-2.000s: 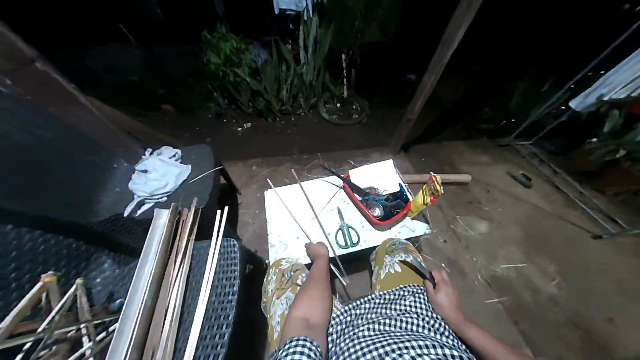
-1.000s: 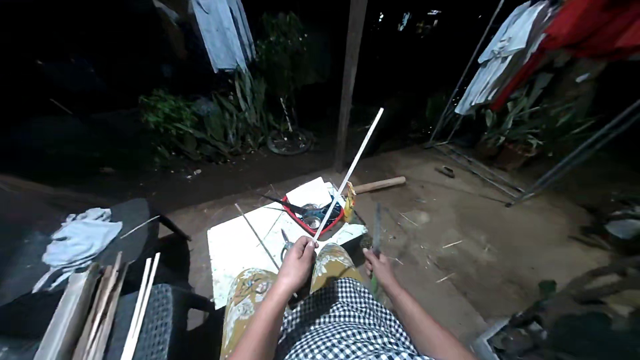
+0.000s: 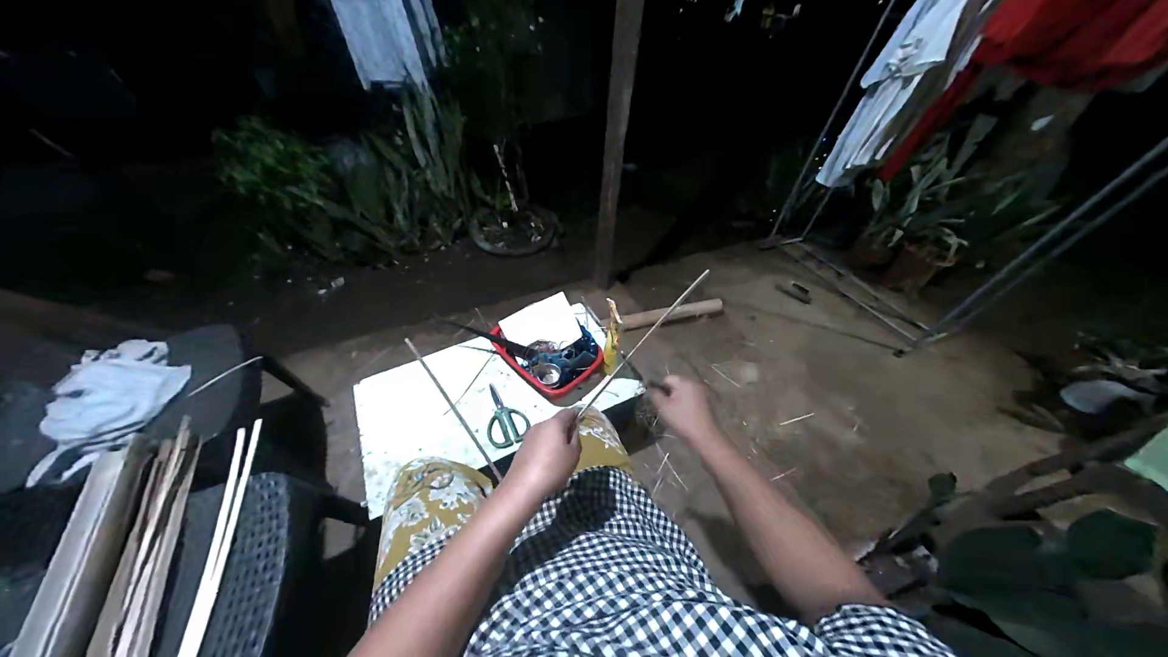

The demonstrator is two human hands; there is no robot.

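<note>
My left hand (image 3: pixel 547 447) grips the lower end of a thin wooden or bamboo strip (image 3: pixel 646 339), which slants up to the right. My right hand (image 3: pixel 683 406) is closed on a knife (image 3: pixel 643 377), whose dark, blurred shape reaches toward the strip. On the white board (image 3: pixel 392 411) before my knees lie green-handled scissors (image 3: pixel 505 424). Behind them a red plastic basket (image 3: pixel 555 390) holds a roll of tape and small items, with a white sheet (image 3: pixel 540 319) at its back. Another thin strip (image 3: pixel 449 401) leans across the board's left part toward my lap.
Bamboo strips and split pieces (image 3: pixel 151 547) lie on the dark woven chair (image 3: pixel 265 547) at left, near a white cloth (image 3: pixel 114 392). A wooden post (image 3: pixel 618 137) rises ahead. A round wooden stick (image 3: pixel 675 313) lies beyond the basket. Shavings litter the ground at right.
The strip in my left hand has tilted farther right. My right hand, beside my lap a second ago, is now forward near the strip. Two seconds ago my left hand was lower, over my left knee.
</note>
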